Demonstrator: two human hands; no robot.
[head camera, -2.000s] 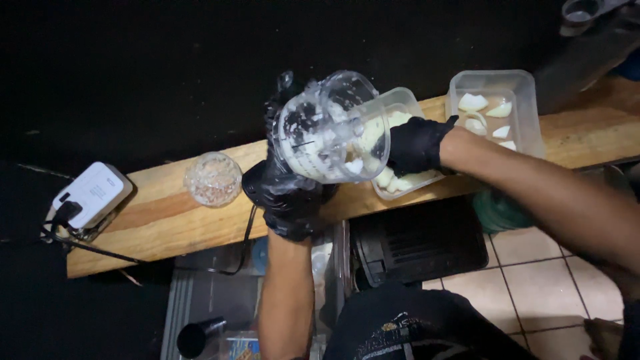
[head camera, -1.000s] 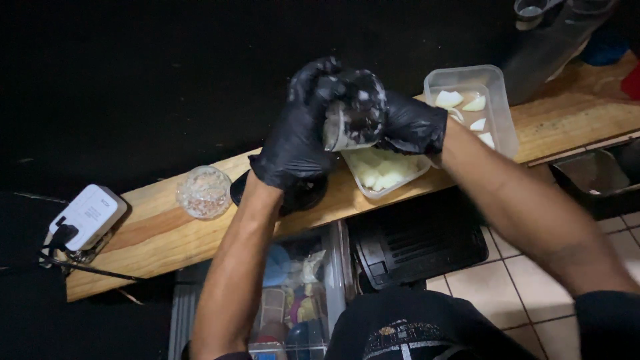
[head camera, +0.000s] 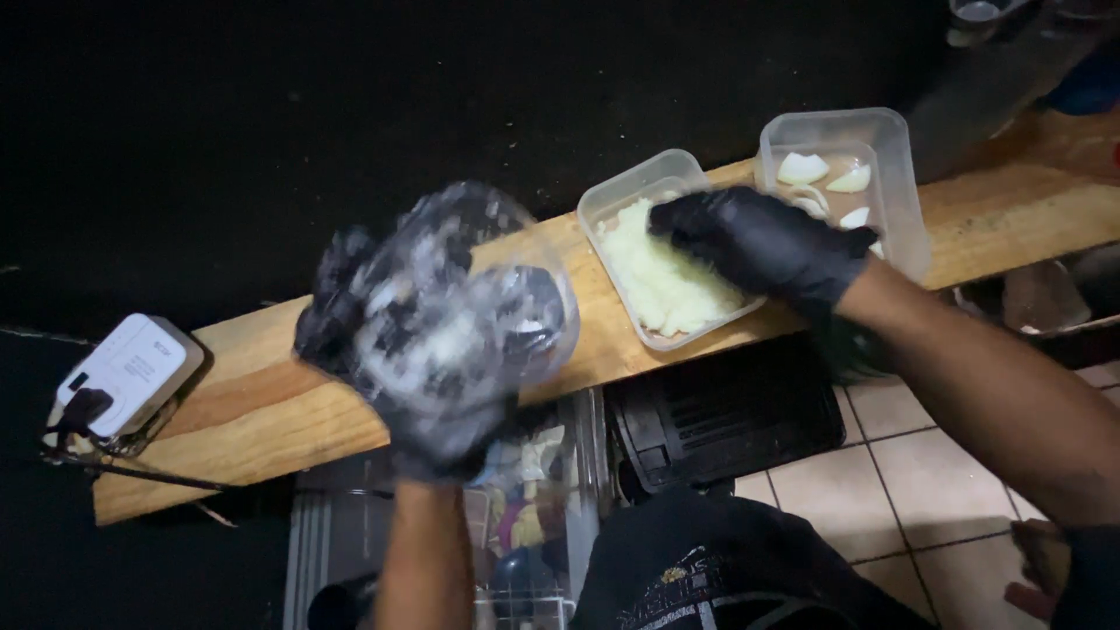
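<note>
My left hand (head camera: 420, 376), in a black glove, is shut on a clear plastic bowl (head camera: 542, 297), tilted and blurred, with pale bits clinging inside. My right hand (head camera: 752, 241), also black-gloved, is over the right side of a clear plastic container (head camera: 598, 254) of finely chopped pale food (head camera: 652, 280), which looks like onion. Its fingertips are at the food; whether they hold any cannot be told. Just behind that hand, another clear container (head camera: 906, 184) holds several white onion pieces (head camera: 802, 168).
A wooden plank (head camera: 262, 394) runs across the view beneath the containers. A white device (head camera: 131, 372) with a dark cable is at its left end. Below are a black ridged plastic tray (head camera: 726, 420) and a clear-sided bin (head camera: 525, 516) of mixed items. Part of another hand (head camera: 1037, 569) shows at lower right.
My hands were together at the clear vessel one second ago; they are now apart, the left with the bowl and the right over the chopped food. The view is closer to the plank's left part.
</note>
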